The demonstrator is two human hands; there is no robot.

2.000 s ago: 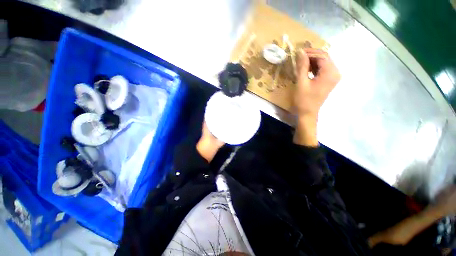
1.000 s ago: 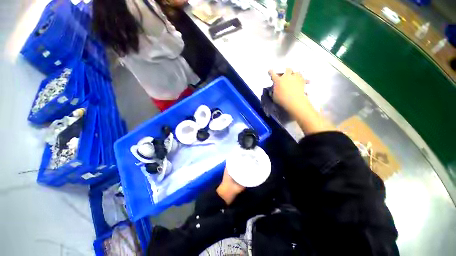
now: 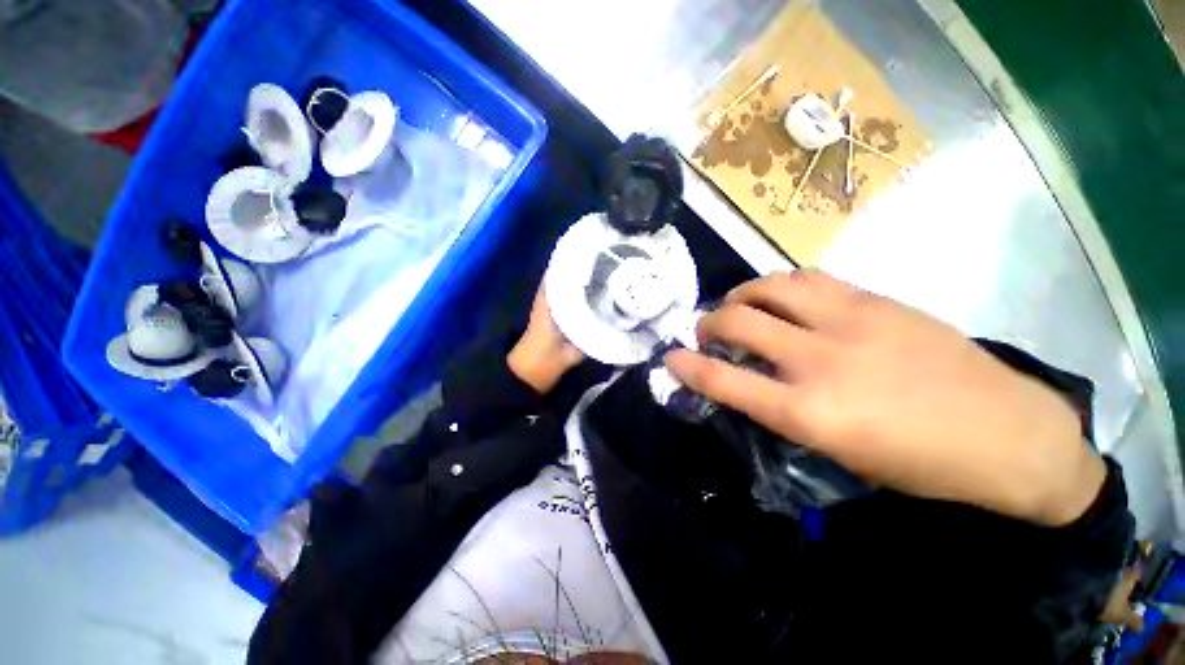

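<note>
A round white hat (image 3: 585, 279) with a ridged black hair piece (image 3: 641, 182) at its upper edge is in front of my chest, its hollow side showing. My left hand (image 3: 542, 348) holds it from behind and below; most of its fingers are hidden. My right hand (image 3: 864, 377) is at the hat's lower right, fingers bent around a dark, shiny, crumpled thing (image 3: 793, 468) that looks like plastic, with small white bits at the fingertips. What exactly the fingertips pinch is unclear.
A blue bin (image 3: 513, 111) at left holds several white hats with black lumps on a pale liner (image 3: 377, 286). On the metal bench (image 3: 1053, 279), a stained cardboard pad (image 3: 806, 39) bears a small white cup (image 3: 814, 121) and several swabs (image 3: 850, 163).
My right hand has come back from the far bench to the hat, now with the dark crumpled thing. The hat's hollow side now shows. The view has turned back towards my lap.
</note>
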